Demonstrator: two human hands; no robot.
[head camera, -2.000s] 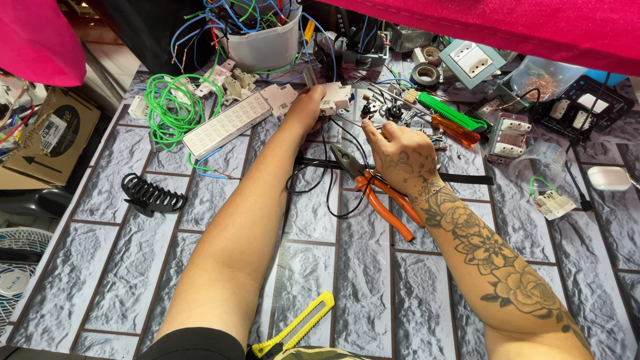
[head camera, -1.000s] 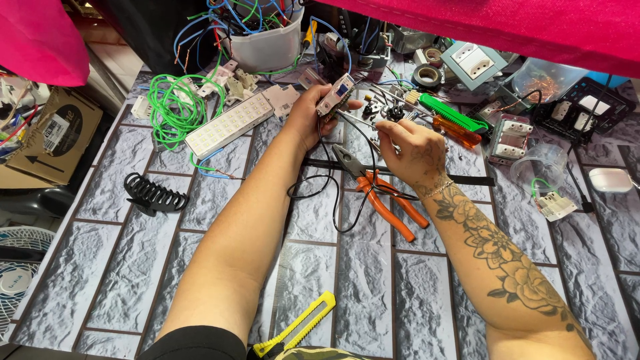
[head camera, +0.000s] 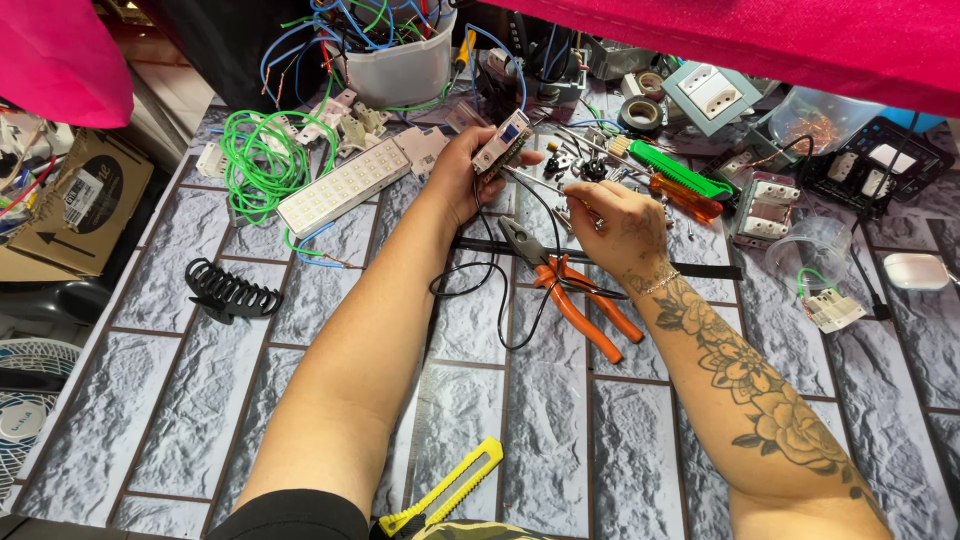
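My left hand (head camera: 457, 169) holds a small white electrical module (head camera: 499, 142) with a blue part, tilted near the middle of the table's far half. A thin black cable (head camera: 504, 319) hangs from it in loops. In my right hand (head camera: 619, 221) is a screwdriver (head camera: 536, 180); its metal shaft points left at the module's lower side, and the fingers hide most of its handle. Orange-handled pliers (head camera: 566, 300) lie just below, between the hands, with cable across them. Whether the tip touches a screw cannot be told.
Green wire (head camera: 262, 161), an LED light bar (head camera: 345, 184) and a black hair claw (head camera: 232, 289) lie left. A yellow utility knife (head camera: 450, 484) is at the near edge. To the right are a green cutter (head camera: 675, 169), an orange screwdriver (head camera: 686, 196), sockets (head camera: 769, 206) and a plastic cup (head camera: 810, 251).
My left hand has turned the module so that its blue part shows. My right hand has moved down a little, and a screwdriver shaft now reaches the module.
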